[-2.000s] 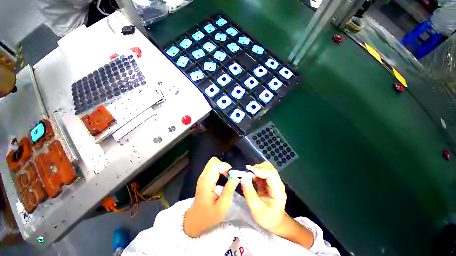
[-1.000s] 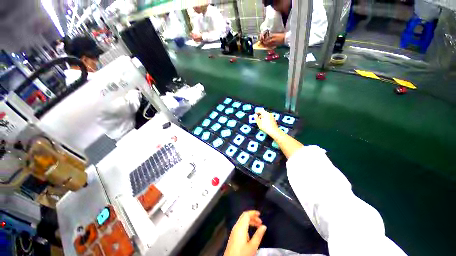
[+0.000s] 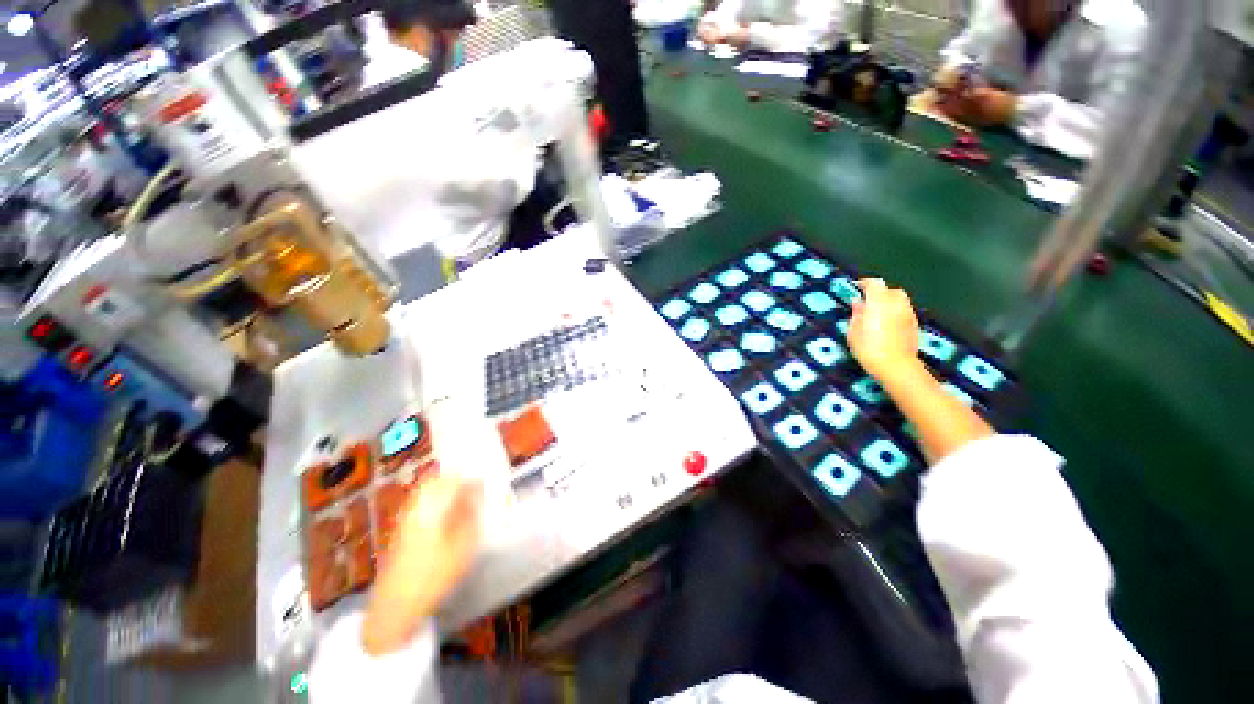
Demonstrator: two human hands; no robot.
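Note:
My right hand is over the black tray at its far part, with the fingertips at a teal housing; whether they grip it I cannot tell. My left hand, blurred, is over the front right of the orange-red fixture blocks on the white machine table; its fingers are too blurred to read. One fixture block holds a teal housing. Rows of teal housings, several with dark centre holes, fill tray pockets.
A dotted sheet and a small orange-red jig lie on the machine table. A brass-gold cylinder stands behind the fixtures. A red button is at the table edge. Clear bags lie behind the tray. People in white sit across the green bench.
The view has turned left. My left hand has moved from above the lap to over the fixtures. My right hand stays at the tray's far part, now by another housing.

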